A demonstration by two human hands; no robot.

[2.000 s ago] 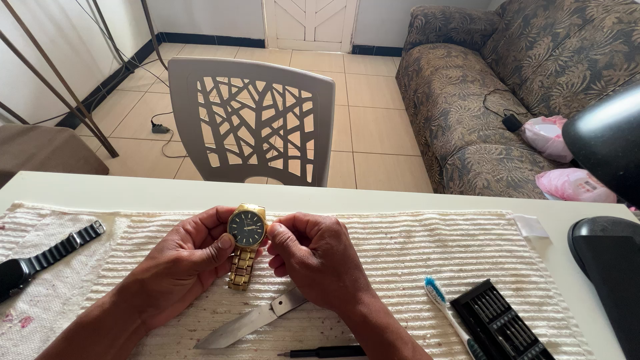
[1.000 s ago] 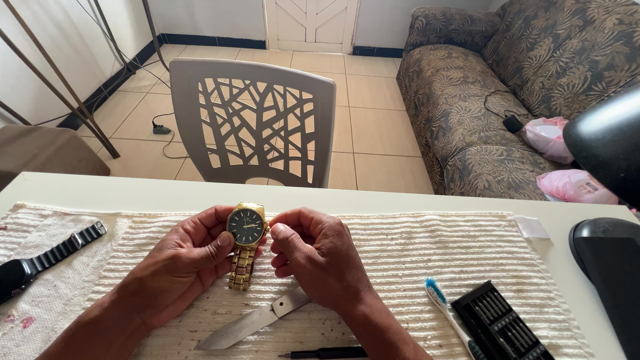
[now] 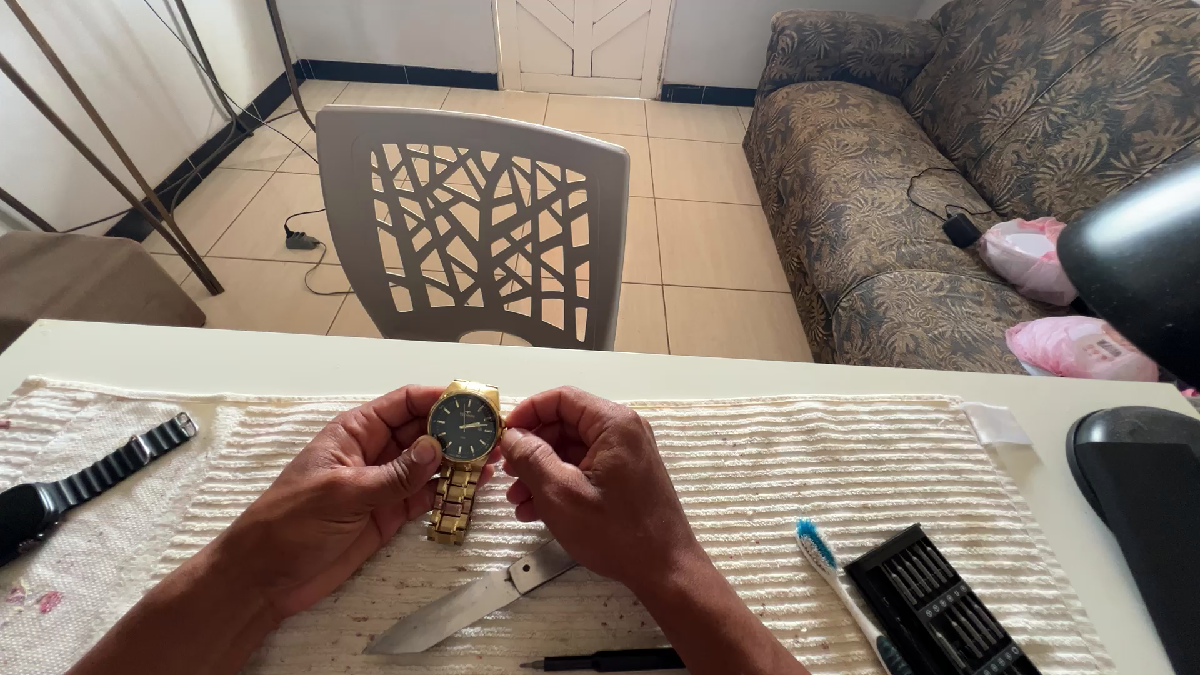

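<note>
My left hand (image 3: 375, 469) holds a gold-coloured wristwatch (image 3: 465, 427) with a dark dial, its thumb on the left edge of the case. The metal link bracelet hangs down below the case. My right hand (image 3: 586, 469) is at the right side of the case, thumb and index finger pinched together at the crown, which they hide. Beneath the hands a knife (image 3: 450, 614) lies on the ribbed cloth, the end of its handle partly under my right hand. A black screwdriver (image 3: 609, 660) lies near the bottom edge, one end hidden by my right forearm.
A black smartwatch (image 3: 47, 506) lies at the left on the white ribbed cloth (image 3: 750, 469). At the right are a toothbrush (image 3: 844, 591) and a black case of screwdriver bits (image 3: 937, 600). A black lamp (image 3: 1134, 272) overhangs the right side. A plastic chair (image 3: 478, 225) stands beyond the table.
</note>
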